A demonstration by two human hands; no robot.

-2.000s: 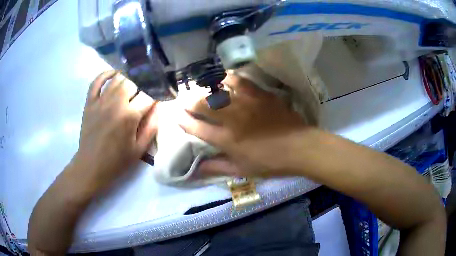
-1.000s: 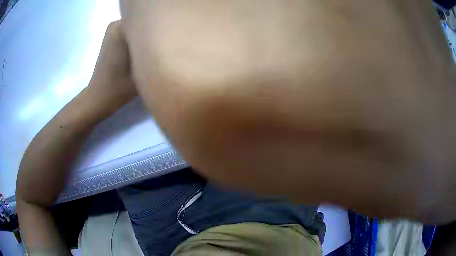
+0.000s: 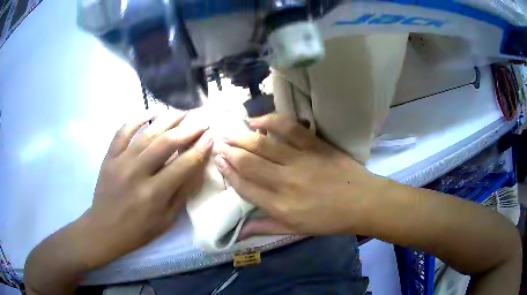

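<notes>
A cream cloth piece (image 3: 361, 86) lies under the white sewing machine head (image 3: 231, 29) with blue "JACK" lettering. Its folded near end hangs at the table's front edge. My left hand (image 3: 153, 167) presses the cloth left of the needle area, fingers spread and pointing at the needle. My right hand (image 3: 289, 173) lies on the cloth to the right, fingertips close to my left fingertips, thumb under the fold. The needle area is washed out by bright light. A black part (image 3: 259, 105) hangs just above my right fingers.
A small yellowish label (image 3: 247, 257) shows at the table's marked front edge (image 3: 138, 269). A blue crate (image 3: 419, 271) with cream cloth stands at lower right. Coloured loops (image 3: 504, 92) hang at far right. Dark cloth (image 3: 312, 265) covers the lap. A small white strip (image 3: 394, 142) lies on the table.
One second ago an arm blocked most of the view. Now both hands are on the cloth at the needle. Compared with two seconds ago, more cloth is spread out right of the head.
</notes>
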